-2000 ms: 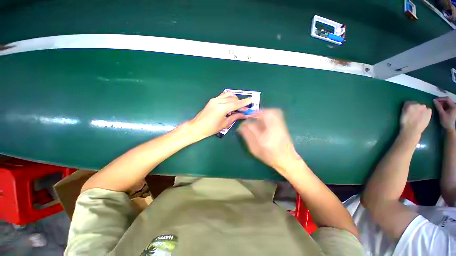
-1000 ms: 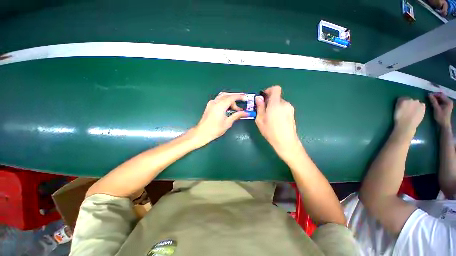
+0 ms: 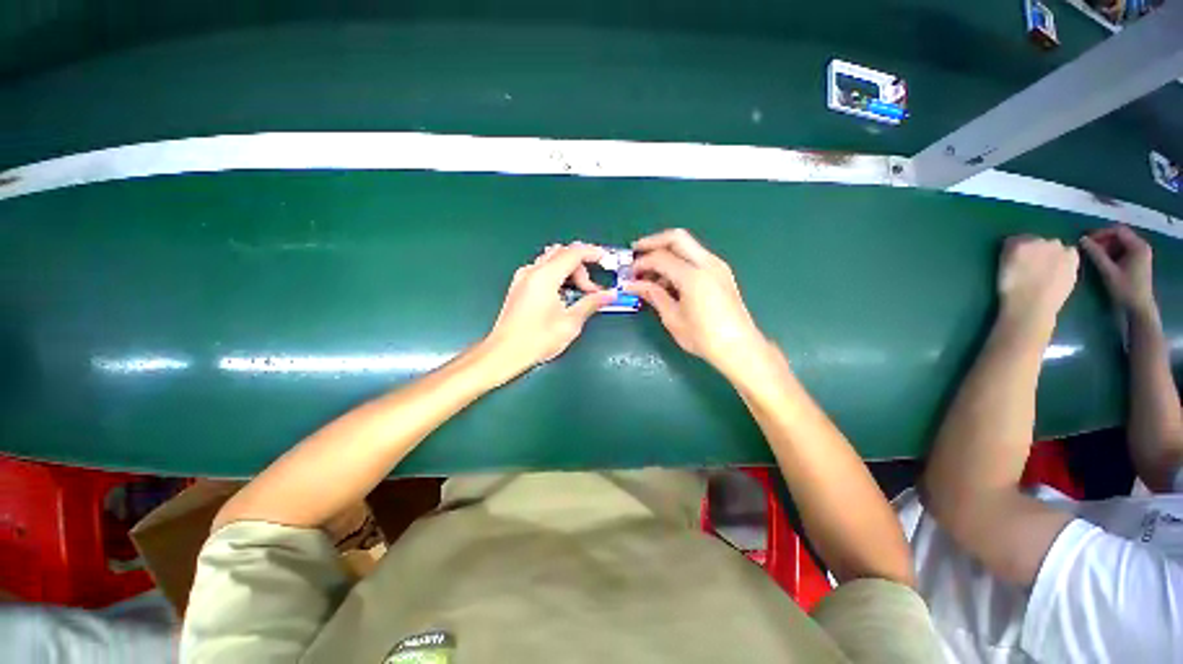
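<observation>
A small white housing (image 3: 628,260) with a blue battery (image 3: 624,301) along its near edge is between my hands, over the green work surface. My left hand (image 3: 546,301) grips its left end, with fingers on the top edge and thumb at the lower edge. My right hand (image 3: 688,293) is at its right end, with thumb and fingertips on the frame. My fingers hide much of the housing, and small parts inside cannot be told.
A white rail (image 3: 428,153) runs behind the green surface (image 3: 324,311). Beyond it an unfinished unit (image 3: 867,94) lies on the belt. A grey post (image 3: 1064,97) slants at right. Another person's arms (image 3: 992,376) rest at right. A cardboard box (image 3: 182,532) and red stools (image 3: 59,519) are below.
Two seconds ago my right hand was blurred, below and right of the housing, and a dark strip stuck out below my left hand. Now both hands are on the housing, and the strip is not visible.
</observation>
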